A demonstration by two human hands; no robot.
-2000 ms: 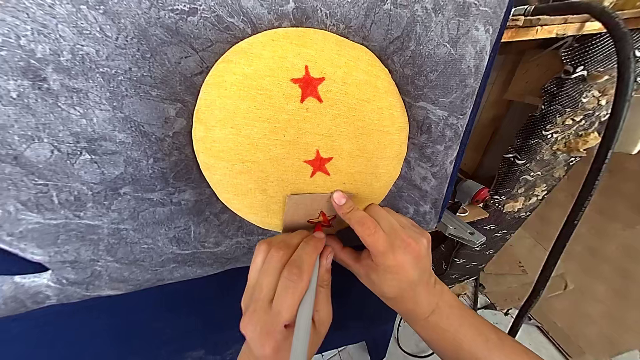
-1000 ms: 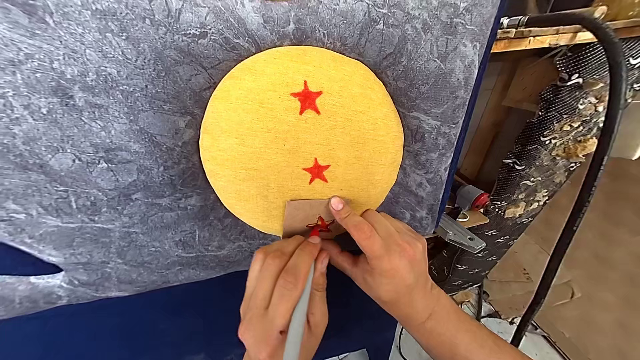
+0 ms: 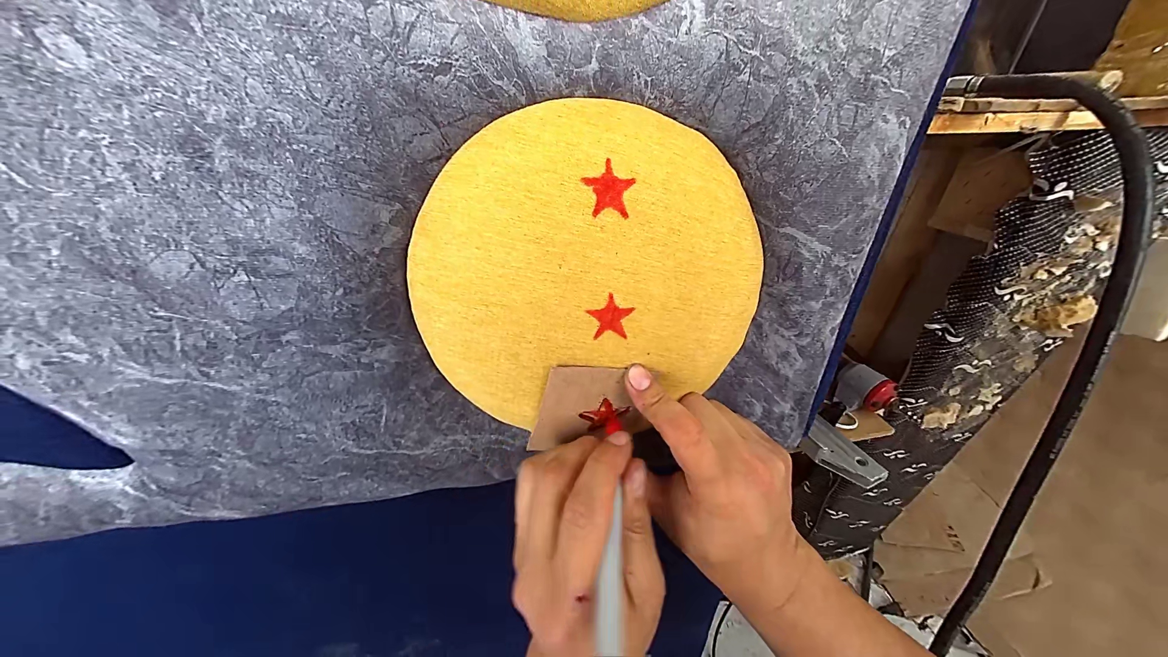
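My left hand [image 3: 584,547] grips a grey marker [image 3: 609,584], its red tip inside the star-shaped cutout of a small brown cardboard stencil [image 3: 575,392]. The stencil lies over the lower edge of a yellow fabric circle [image 3: 511,265]. The cutout is partly coloured red. My right hand [image 3: 721,474] holds the stencil against the circle, its thumb on the upper right corner; its other fingertips are partly hidden. Above the stencil, two red stars show on the circle, one high [image 3: 609,189] and one lower [image 3: 610,316].
Grey marbled fabric [image 3: 228,228] surrounds the circle, with dark blue fabric [image 3: 274,584] below. Part of another yellow circle [image 3: 584,7] shows at the top. To the right are a black hose [image 3: 1086,365], a grey metal tool [image 3: 844,456] and a wooden shelf edge [image 3: 1022,120].
The view has shifted, so part of another yellow circle now shows at the top. Both hands stay at the stencil, with the marker tip still in the cutout.
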